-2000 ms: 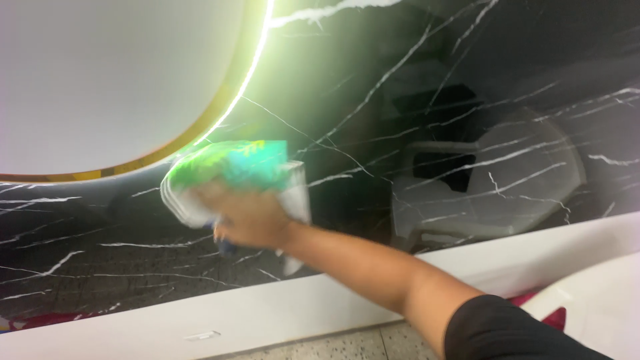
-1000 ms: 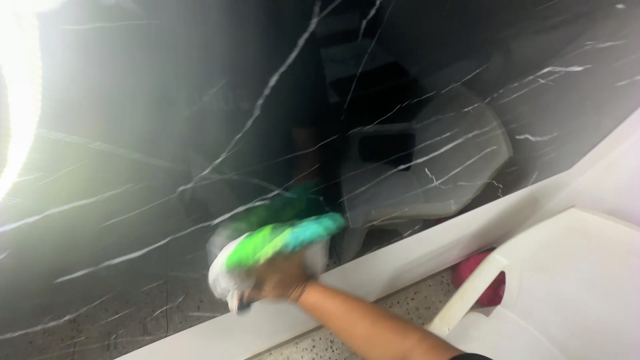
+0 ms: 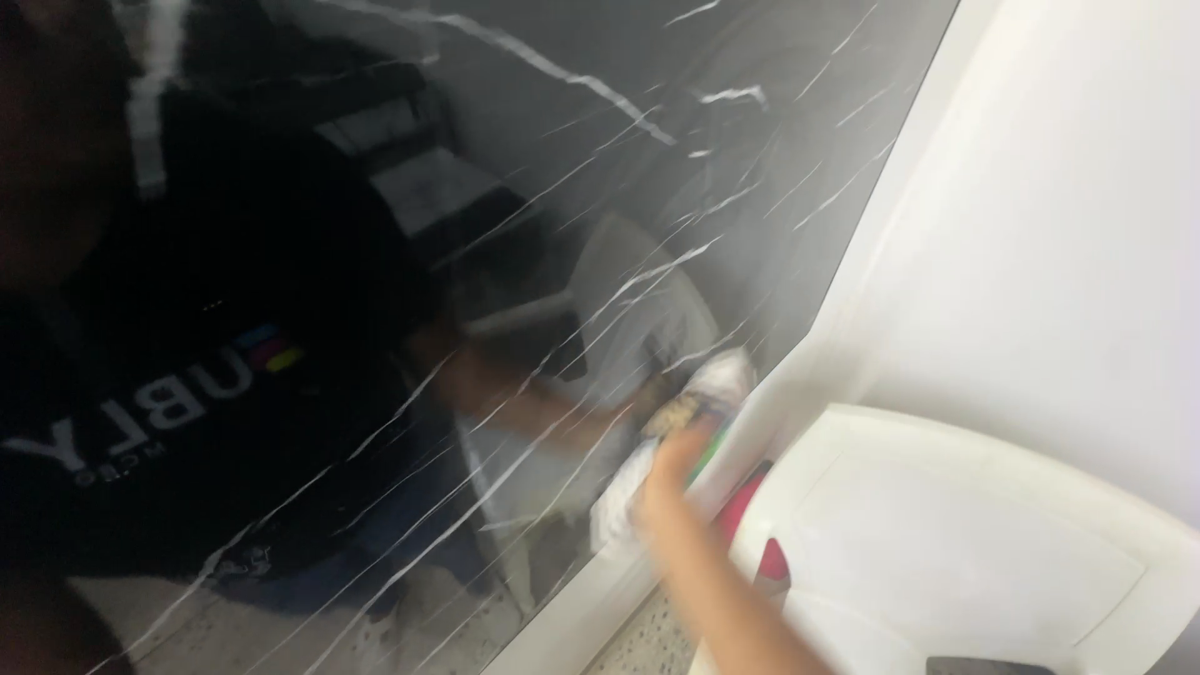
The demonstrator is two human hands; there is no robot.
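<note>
My right hand (image 3: 680,455) is shut on a bunched cloth (image 3: 622,497), mostly white with a bit of green showing at its right side. Hand and cloth are blurred. The cloth lies against the lower right part of a glossy black panel with white marble-like veins (image 3: 525,309), beside its white border (image 3: 741,450). A reflection of my arm and dark shirt shows in the panel. My left hand is out of view.
A white plastic chair (image 3: 956,525) stands at the lower right, close to my forearm. Behind its edge is a pinkish-red object (image 3: 741,506). A white wall (image 3: 1059,234) meets the panel on the right. Speckled flooring (image 3: 647,633) shows below.
The view has swung far to the right; the lit round mirror is out of frame. My right hand has moved along the panel with the cloth, to the border near the chair.
</note>
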